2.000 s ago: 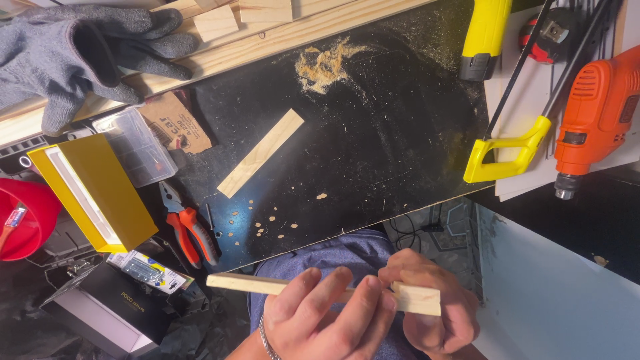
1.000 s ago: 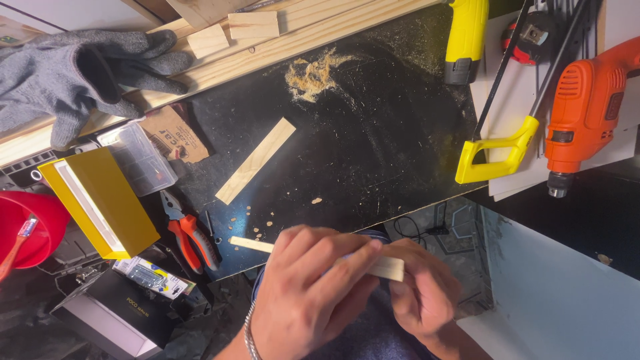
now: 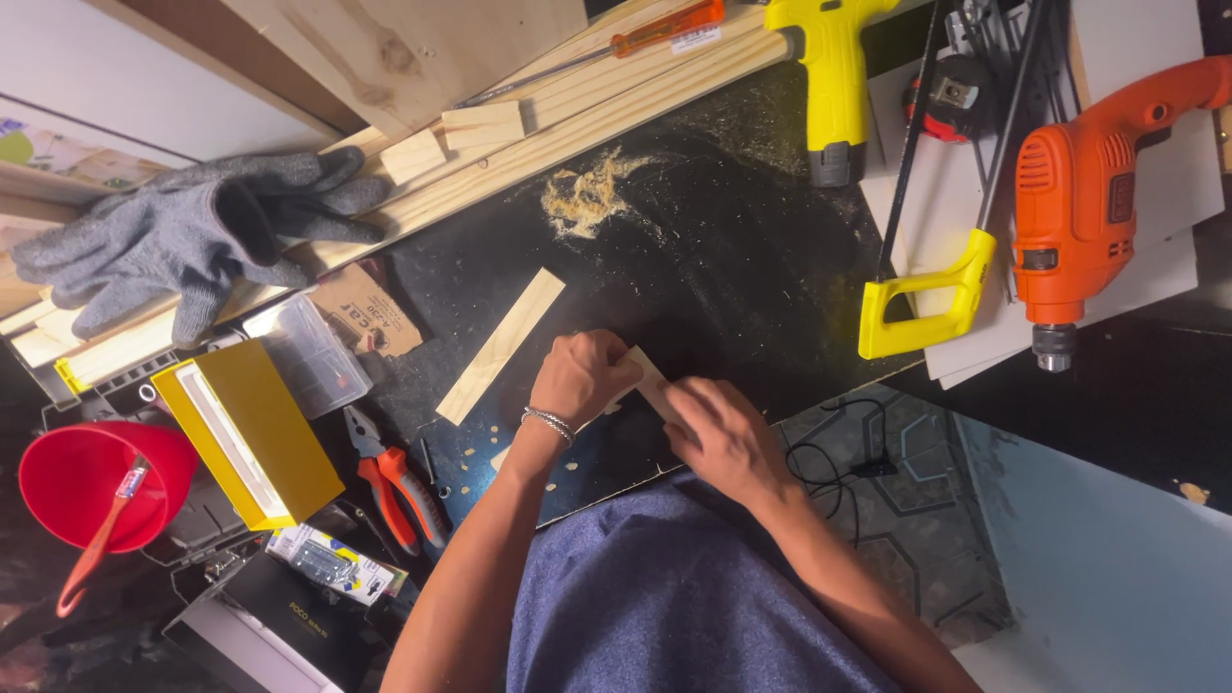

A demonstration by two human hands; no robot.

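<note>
Over the black tabletop, my left hand grips the upper end of a short wooden strip. My right hand has its fingers on the same strip lower down, at its right side. A second wooden piece runs beneath my left wrist, mostly covered, so whether it touches the first cannot be told. Another flat wooden strip lies slanted on the table, just left of my left hand. Small wood chips lie around my left forearm.
Sawdust lies farther back. On the right are a yellow-handled hacksaw, a tape measure, an orange drill and a yellow power tool. Pliers, a yellow box, a red bowl and grey gloves are left.
Both hands have moved away from my body, from the table's front edge onto the tabletop, with the wooden pieces. The loose slanted strip has stayed on the table.
</note>
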